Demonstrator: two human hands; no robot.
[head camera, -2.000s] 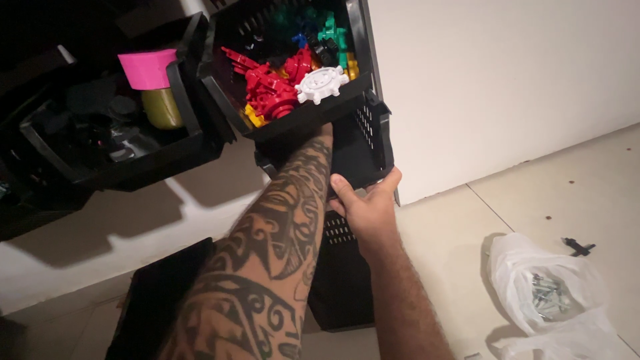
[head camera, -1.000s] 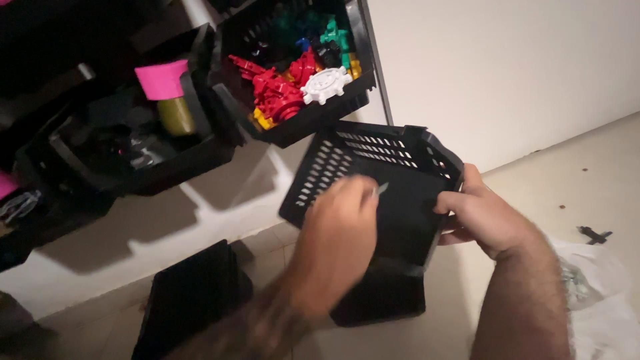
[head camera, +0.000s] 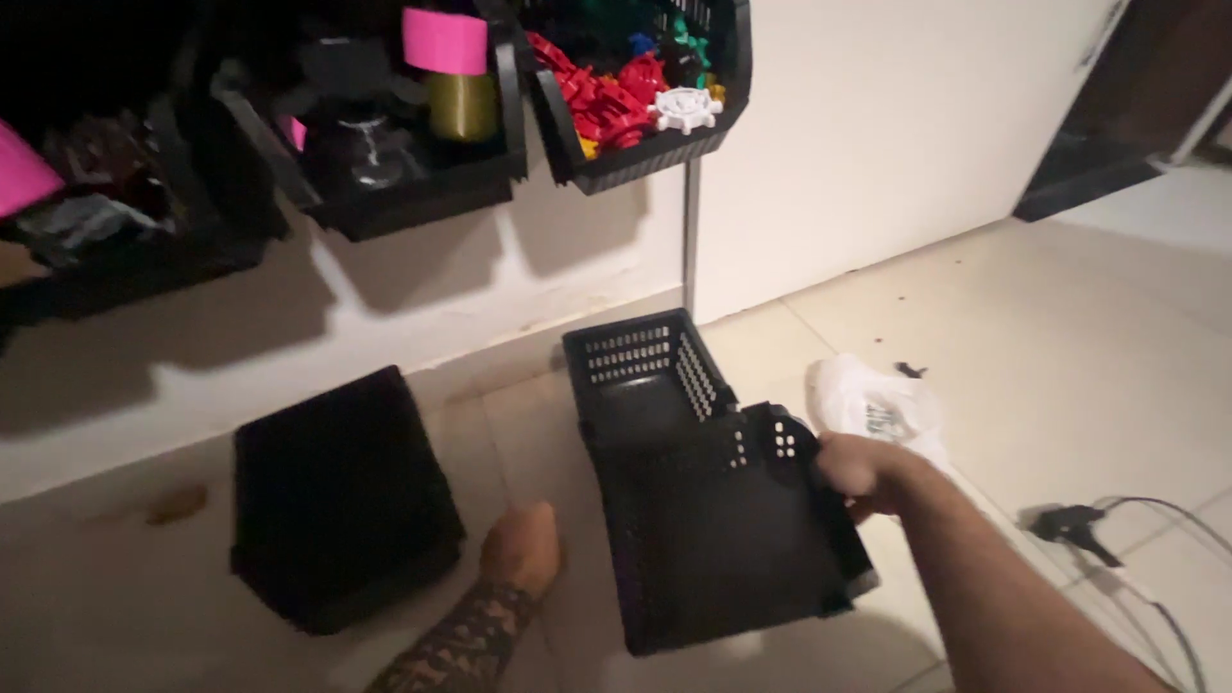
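My right hand (head camera: 857, 470) grips the right side wall of a black plastic storage bin (head camera: 722, 549), whose inside faces up and shows bare. Behind it, partly overlapped by it, another black bin with slotted walls (head camera: 640, 395) stands on the tiled floor. My left hand (head camera: 521, 547) is low, between the held bin and a dark bin or stack of bins (head camera: 337, 500) on the left; its fingers are curled and largely hidden, so what it holds does not show.
Wall-mounted black bins hang above, one with red plastic parts (head camera: 611, 106) and a white wheel-shaped piece (head camera: 686, 109), another with an olive container (head camera: 464, 108). A white plastic bag (head camera: 857, 395) and a black device with a cable (head camera: 1073, 529) lie on the floor at right.
My right hand has lowered the bin from just under the hanging bins toward the floor. My left hand, which was inside that bin a second ago, is now to its left.
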